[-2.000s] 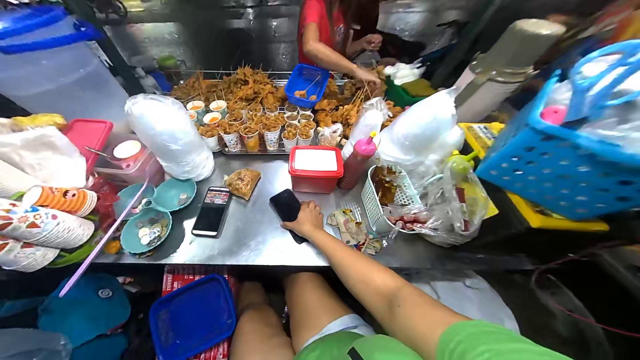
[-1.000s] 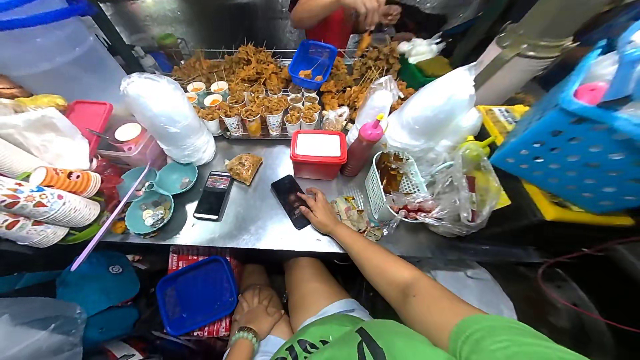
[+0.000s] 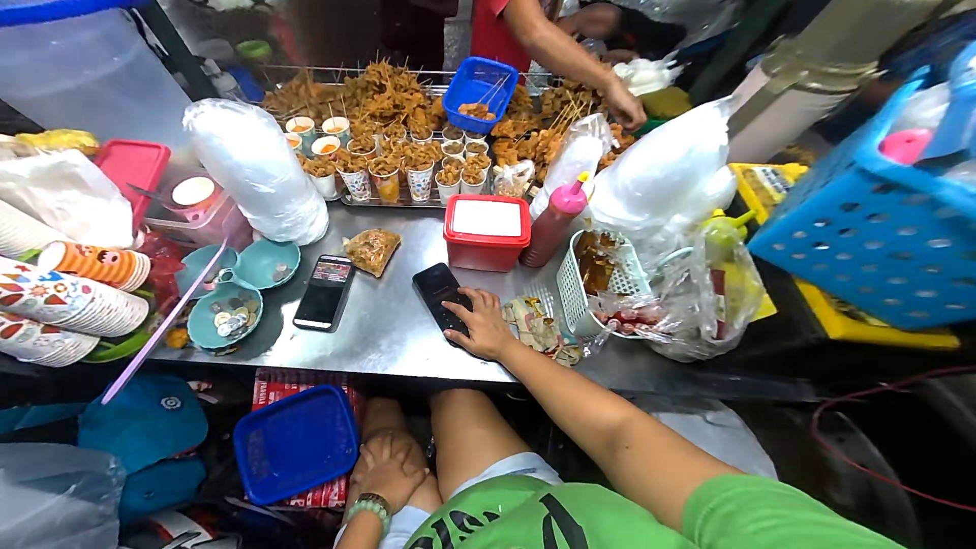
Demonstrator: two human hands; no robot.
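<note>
My right hand [image 3: 482,324] rests on the steel counter with its fingers spread over the right edge of a dark smartphone [image 3: 442,303], which lies flat. Crumpled paper banknotes [image 3: 543,329] lie just right of that hand. My left hand [image 3: 389,467], with a beaded bracelet at the wrist, lies on my left knee and holds nothing. A second smartphone [image 3: 325,293] lies farther left, near a knotted plastic bag of food [image 3: 372,252]. Behind the first phone stands a red lidded container [image 3: 486,235], beside a sauce squeeze bottle [image 3: 554,221].
Teal bowls with coins [image 3: 226,316] and stacked paper cups [image 3: 72,309] are at the left. Fried food on skewers [image 3: 389,95] and filled cups fill the rear tray. A perforated basket [image 3: 576,286] and plastic bags stand right. A person's arm [image 3: 568,46] reaches over the food.
My left hand, out of view two seconds ago, came onto my knee. My right hand has shifted from gripping the phone's lower end to its right edge. The other person's hand has lowered to the food.
</note>
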